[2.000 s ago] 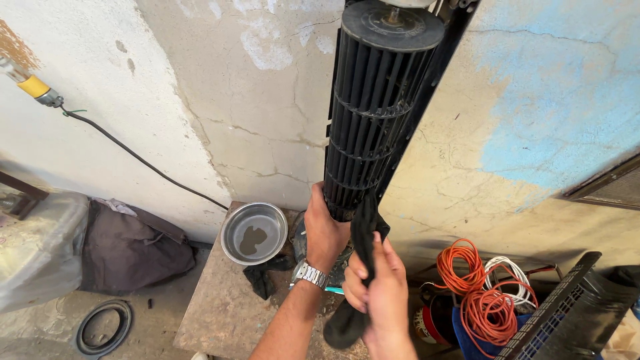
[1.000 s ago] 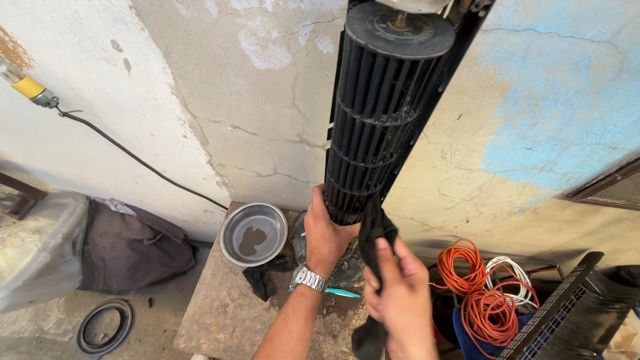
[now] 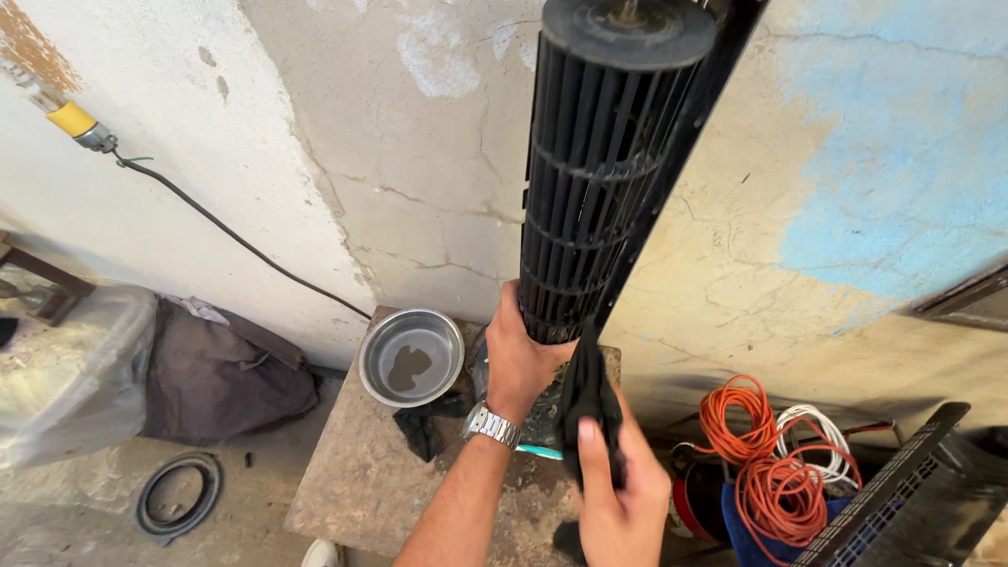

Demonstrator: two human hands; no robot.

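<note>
An upright black cylindrical blower wheel (image 3: 591, 181) of a tower fan, with dusty rings and a round end disc on top, stands against a long black housing strip (image 3: 685, 134). My left hand (image 3: 524, 362), with a metal wristwatch (image 3: 492, 425), grips the wheel around its lower end. Just right of it my right hand (image 3: 622, 480) holds a bunched black cloth (image 3: 587, 394), whose upper tip is beside the wheel's lower right side. The wheel's bottom is hidden behind my left hand.
On the stone-like stand (image 3: 339, 480) are a metal bowl (image 3: 449, 354) with a little liquid, a dark rag (image 3: 421, 433) and a turquoise-handled item (image 3: 539, 451). Orange cords (image 3: 780, 488) and a black grille panel (image 3: 882, 480) lie at right. A dark ring (image 3: 179, 496) is on the floor at left.
My right hand has shifted a little with the black cloth, staying below and right of the wheel. My left hand keeps its hold at the wheel's lower end.
</note>
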